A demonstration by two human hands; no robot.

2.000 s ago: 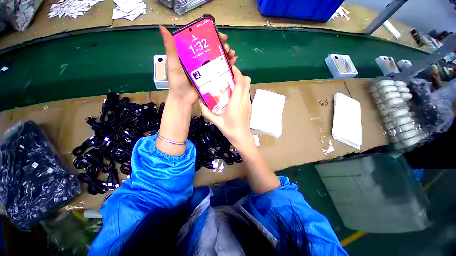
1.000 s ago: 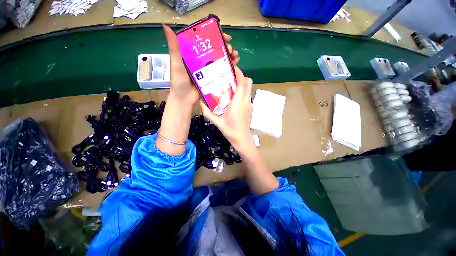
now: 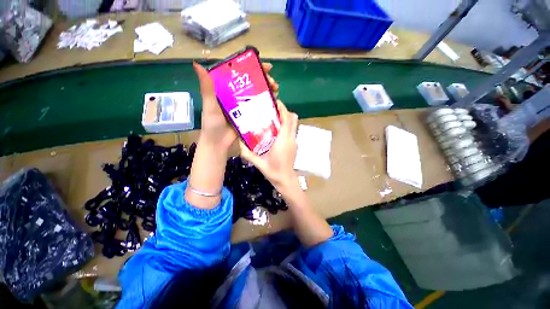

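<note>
A smartphone [image 3: 246,99] with a lit pink-red screen showing 1:32 is held upright, tilted slightly left, above the green belt's near edge. My left hand [image 3: 212,111] holds it from the left side and behind, with fingertips showing past its right edge. My right hand [image 3: 278,145] grips its lower right side, thumb at the bottom of the screen. Both hands are bare. A heap of black USB charging cables [image 3: 142,187] lies on the cardboard-covered bench behind and beside my forearms, which hide part of it.
White inner trays [image 3: 167,113] sit on the green belt [image 3: 301,84], several at right. White sheet stacks [image 3: 403,156], bagged white parts [image 3: 461,142] and bagged cables [image 3: 39,232] lie on the bench. A blue crate [image 3: 341,24], folded cards [image 3: 214,19] and paper slips [image 3: 90,34] are beyond.
The trays on the belt have moved left. The view has tilted up a little, showing more of the far ledge. Both hands still hold the phone.
</note>
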